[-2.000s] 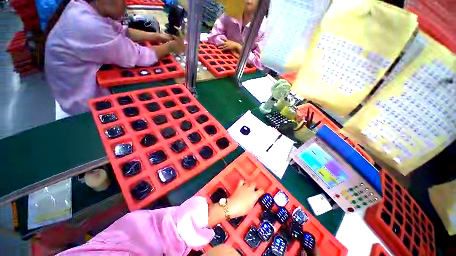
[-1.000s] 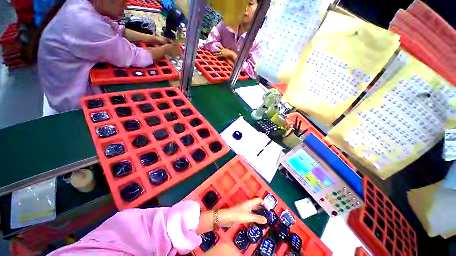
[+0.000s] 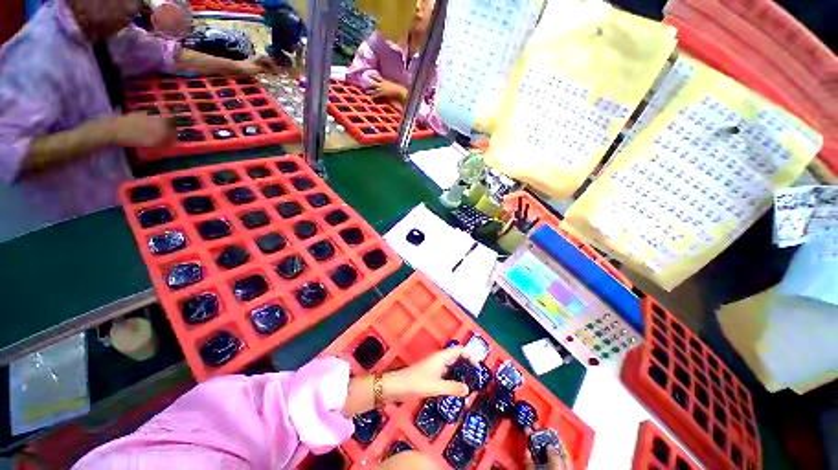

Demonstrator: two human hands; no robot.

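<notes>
My left hand [image 3: 430,374] reaches over the red-orange foam tray [image 3: 368,321], its thumb and fingers closed around a dark watch unit [image 3: 462,371]. My right hand [image 3: 553,459] is mostly cut off by the bottom edge; its fingers are on a watch unit [image 3: 542,441] at the tray's near right. Between the hands several watch units lie crowded together, some overlapping. Lit blue-white marks show on several, such as one lit watch screen [image 3: 474,429]. A dark unit [image 3: 368,351] sits in a pocket left of my left hand. Pockets at the tray's far end are empty.
A full tray [image 3: 266,298] lies left. Beyond are a white sheet [image 3: 439,262] with a dark unit and pen, a small fan [image 3: 472,169], a test instrument [image 3: 570,298] and a white box [image 3: 542,354]. More trays stand right [image 3: 698,376]. Two people in pink work opposite, behind metal posts.
The view has shifted right. My left hand has moved from flat over the pockets to closed around a unit. My right hand has come into view. The person at left has drawn one arm back.
</notes>
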